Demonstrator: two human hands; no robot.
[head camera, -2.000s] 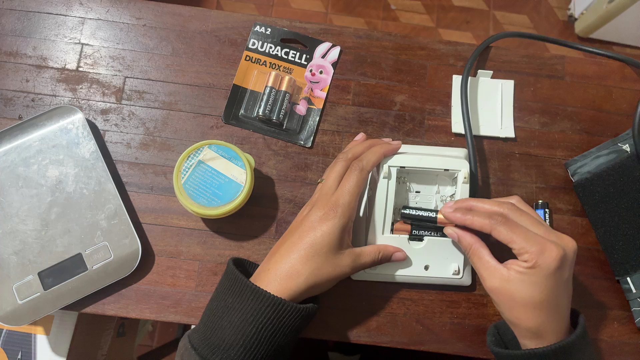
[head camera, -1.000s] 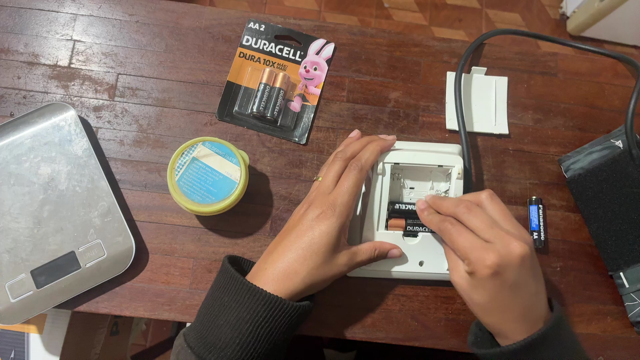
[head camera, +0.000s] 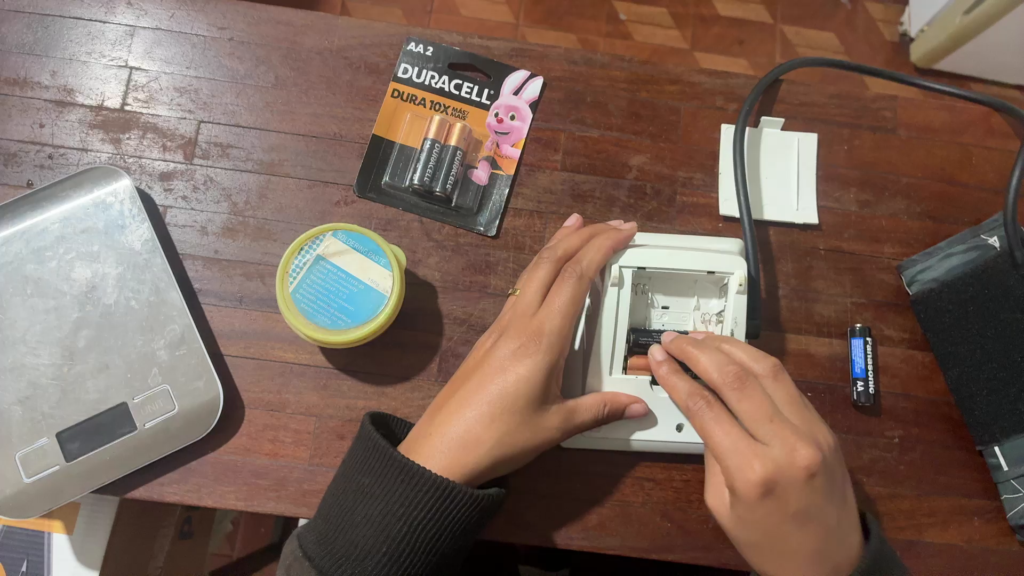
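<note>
A white plastic device (head camera: 604, 416) lies on the wooden table with its battery compartment facing up. My left hand (head camera: 528, 344) spans its left side, fingers at the top edge and thumb on the lower face. Inside the compartment, a black Duracell battery (head camera: 644, 341) lies crosswise above a second, copper-ended battery (head camera: 638, 366). My right hand (head camera: 760, 424) has its thumb and index fingertip on the upper battery, partly hiding both. Metal springs show in the upper part of the compartment. The white battery cover (head camera: 780, 176) rests apart, behind the device.
A Panasonic AA battery (head camera: 862, 366) lies right of the device. A Duracell blister pack (head camera: 424, 96) and a soldering paste tub (head camera: 340, 288) stand left. A steel scale (head camera: 96, 336) is far left. A black cable (head camera: 744, 192) curves past the cover toward a dark fabric item (head camera: 960, 336).
My right hand has shifted slightly over the compartment. The upper battery, tilted and held in my fingertips two seconds ago, now lies down in it. My left hand stays on the device.
</note>
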